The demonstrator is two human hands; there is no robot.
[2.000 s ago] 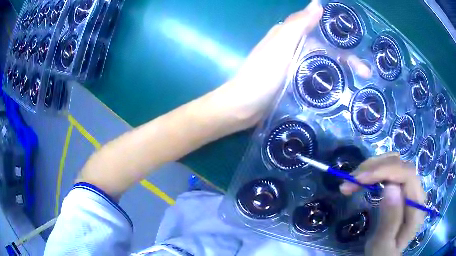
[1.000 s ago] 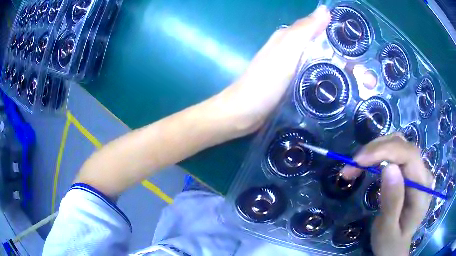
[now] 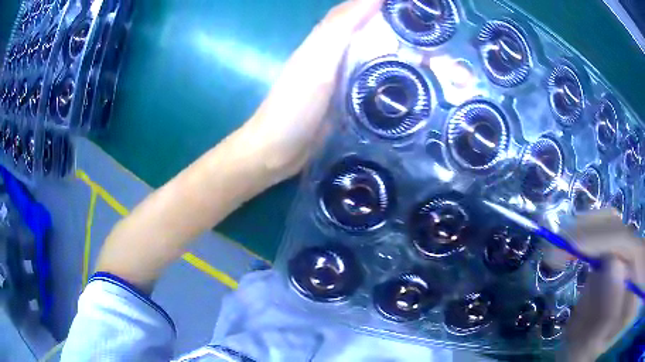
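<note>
A clear blister tray (image 3: 403, 152) with rows of round dark reflector cups (image 3: 391, 99) is held up, tilted, above the green bench. My left hand (image 3: 311, 88) grips its left edge near the top, fingers partly hidden. My right hand (image 3: 605, 269), blurred and near the right edge, holds a thin blue brush (image 3: 566, 244) like a pen. The brush's silvery ferrule and pale tip point left over the tray, near a cup in the lower middle. I cannot tell whether the tip touches anything.
Stacked filled trays (image 3: 71, 78) stand at the upper left on the green bench (image 3: 177, 92). Below is grey floor with yellow lines (image 3: 88, 233). A blue item (image 3: 32, 219) shows at the far left. A blue object is cut off at the lower right corner.
The tray and my left hand have moved left. My right hand and the brush have moved right, so the tip has left the cup on the left side where it was.
</note>
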